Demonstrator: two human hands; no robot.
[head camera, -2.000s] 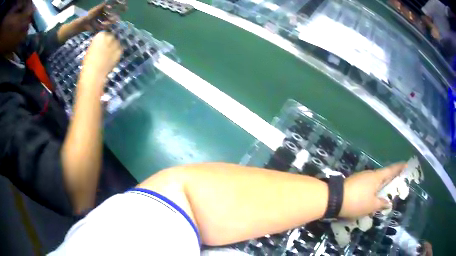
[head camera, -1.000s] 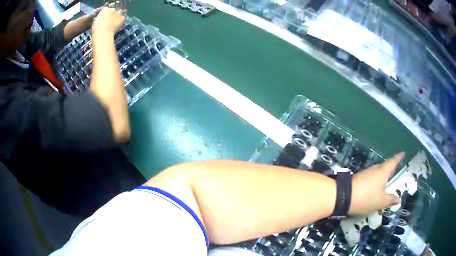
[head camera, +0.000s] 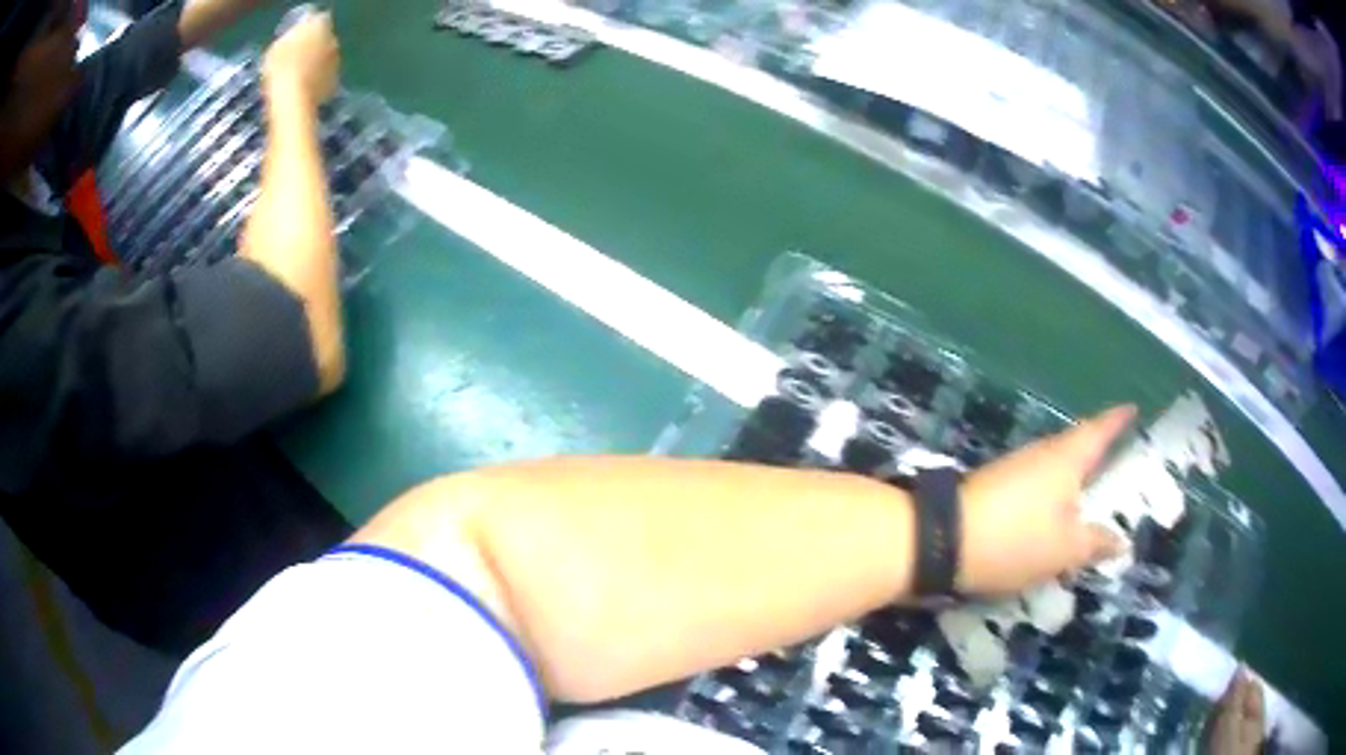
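Observation:
A pale, scalloped carrier fixture (head camera: 1154, 479) lies slantwise over a clear blister tray (head camera: 805, 280) with rows of dark parts. My left hand (head camera: 1033, 516), with a black wristwatch, is across the fixture. The fixture passes between the extended index finger and the thumb; the other fingers are hidden. Only a small, blurred piece of my right hand (head camera: 1240, 720) shows at the bottom right edge, beside the tray; its grip cannot be seen. My left forearm covers part of the tray's near left side.
A person in dark clothing (head camera: 163, 354) works at the left over another filled tray (head camera: 207, 162). A loose carrier fixture (head camera: 517, 33) lies at the top on the green surface. Clear covers with a white sheet (head camera: 960, 89) line the far side, beyond a curved pale edge.
The view has shifted, so the bench things appear farther left and higher. My left index finger is straighter and farther from the thumb than at first. The other person's arms have moved.

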